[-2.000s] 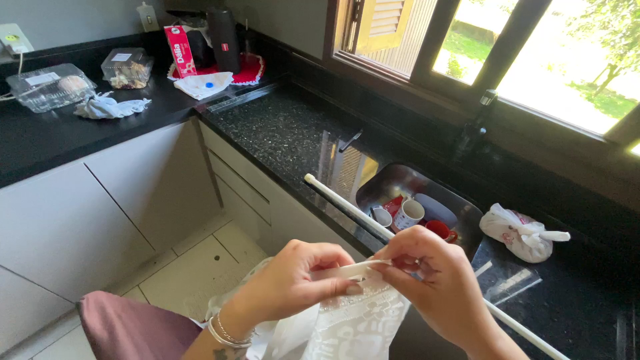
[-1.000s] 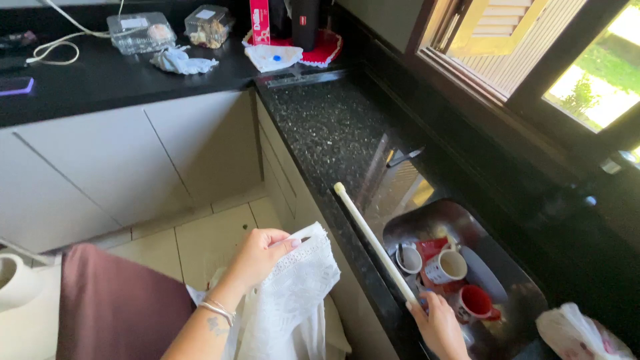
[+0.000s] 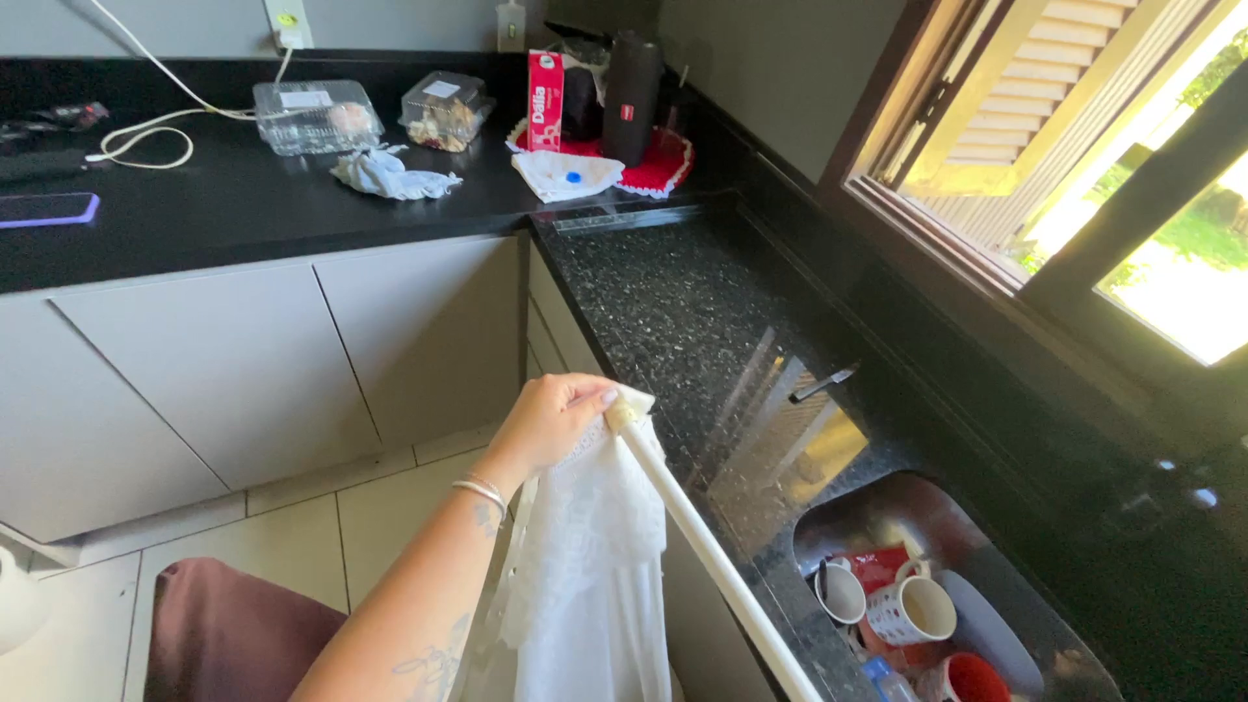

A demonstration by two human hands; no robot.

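Observation:
My left hand [image 3: 558, 419] pinches the top edge of a white lace curtain [image 3: 595, 565], which hangs down in front of the cabinets. The capped end of a white curtain rod [image 3: 702, 541] is against the curtain's top corner, close to my left fingertips. From there the rod slants down to the right along the counter's front edge and leaves the view at the bottom. Whether its end is inside the curtain's hem, I cannot tell. My right hand is out of view.
Mugs [image 3: 912, 609] and other dishes lie in the sink [image 3: 814, 531]. A knife [image 3: 824, 382] rests on the granite counter [image 3: 673, 292]. Plastic food containers [image 3: 317, 117], a crumpled cloth [image 3: 390, 175], a carton [image 3: 545, 102], a black speaker [image 3: 632, 102] and a phone [image 3: 44, 210] are on the back counter.
The rod's end, apart from the curtain a second ago, is now at its top edge beside my left hand. My right hand, earlier on the rod, has left the view.

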